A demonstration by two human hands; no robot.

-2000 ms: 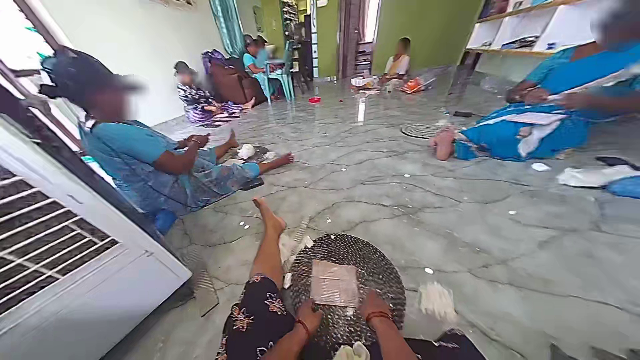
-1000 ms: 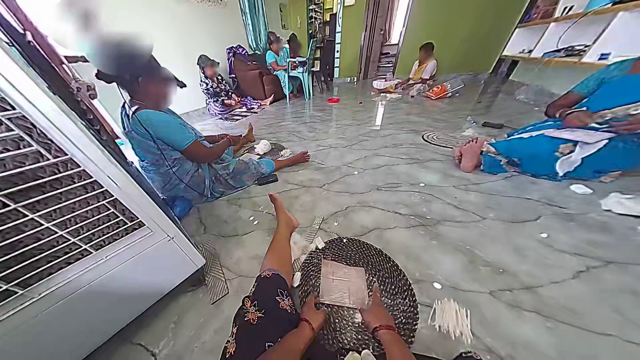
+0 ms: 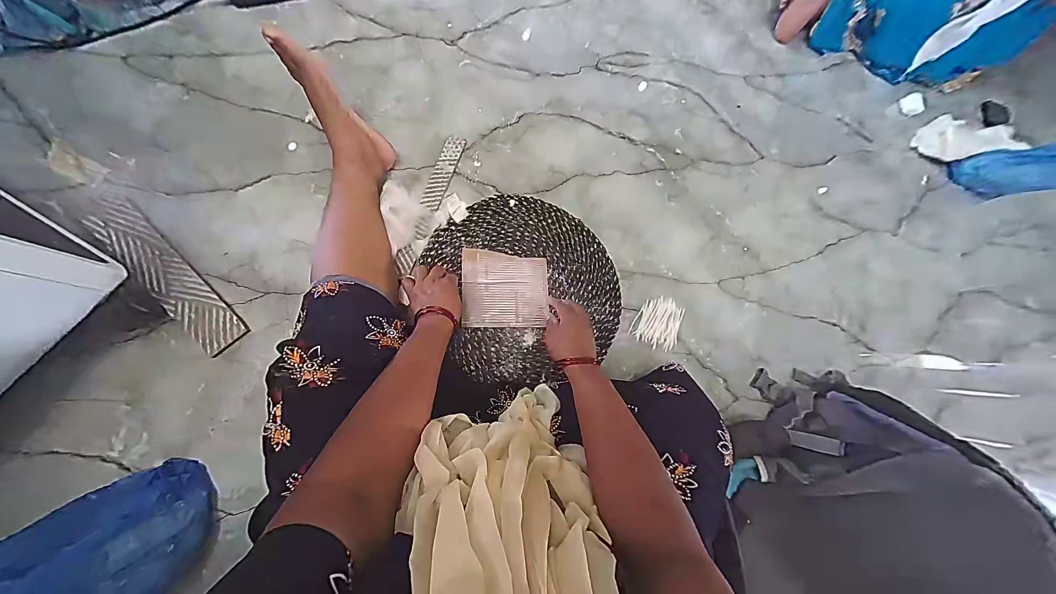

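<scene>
A flat, ridged, light brown square board (image 3: pixel 505 289) lies over a round, dark woven mat (image 3: pixel 528 363) in front of my lap. My left hand (image 3: pixel 432 293) is beside the board's left edge, its fingers on the mat; whether it grips anything is unclear. My right hand (image 3: pixel 569 326) is at the board's lower right edge, with thumb and finger at its rim. A small bundle of thin white sticks (image 3: pixel 658 322), which look like cotton wicks, lies on the floor right of the mat. White cotton-like fluff (image 3: pixel 401 216) lies between my leg and the mat.
Patterned strips (image 3: pixel 169 272) lie on the floor at left, near a white appliance's corner (image 3: pixel 66 280). A blue bag (image 3: pixel 115 528) is at lower left, grey fabric (image 3: pixel 874 503) at lower right. Part of a seated person in blue (image 3: pixel 883 37) shows at upper right, above white material (image 3: pixel 957 139).
The view has tilted down strongly from the room to my lap. My left hand, at the board's lower left corner a second ago, is now beside its left edge.
</scene>
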